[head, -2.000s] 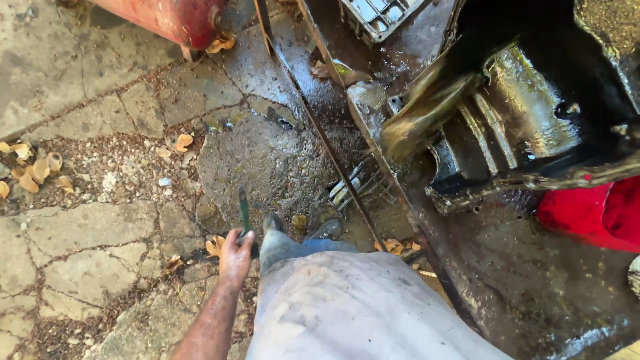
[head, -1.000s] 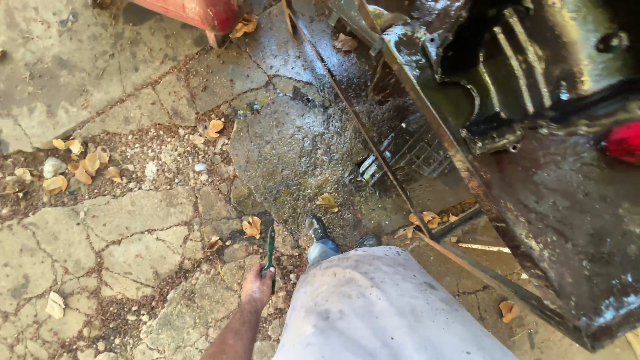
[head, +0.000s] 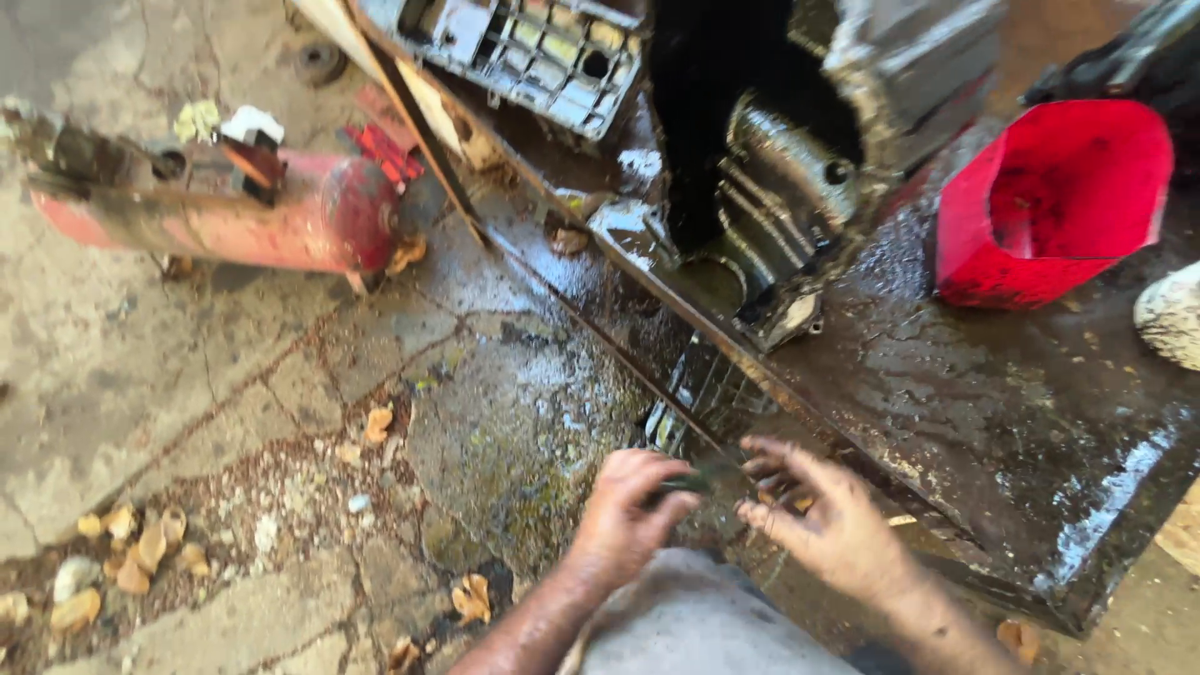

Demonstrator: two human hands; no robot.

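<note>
My left hand (head: pixel 633 516) is closed around a small dark green tool, blurred, whose kind I cannot tell. Just right of it, my right hand (head: pixel 816 516) is held with its dirty fingers spread and nothing clearly between them. Both hands are above my apron (head: pixel 698 619), near the edge of an oily metal table (head: pixel 937 403). On the table stands a large metal engine or gearbox housing (head: pixel 778 197), wet and dark inside. A ribbed metal casting (head: pixel 534 61) lies at the table's far left part.
A cut-open red plastic container (head: pixel 1050 206) and a white rounded object (head: pixel 1172 314) are on the table at right. A red compressor tank (head: pixel 244 206) lies on the cracked concrete at left. Another grated metal part (head: pixel 689 394) is under the table's rusty edge.
My right hand has come into view and is close to my left hand, which has moved up in front of my body. The view has shifted, showing more of the table and tank.
</note>
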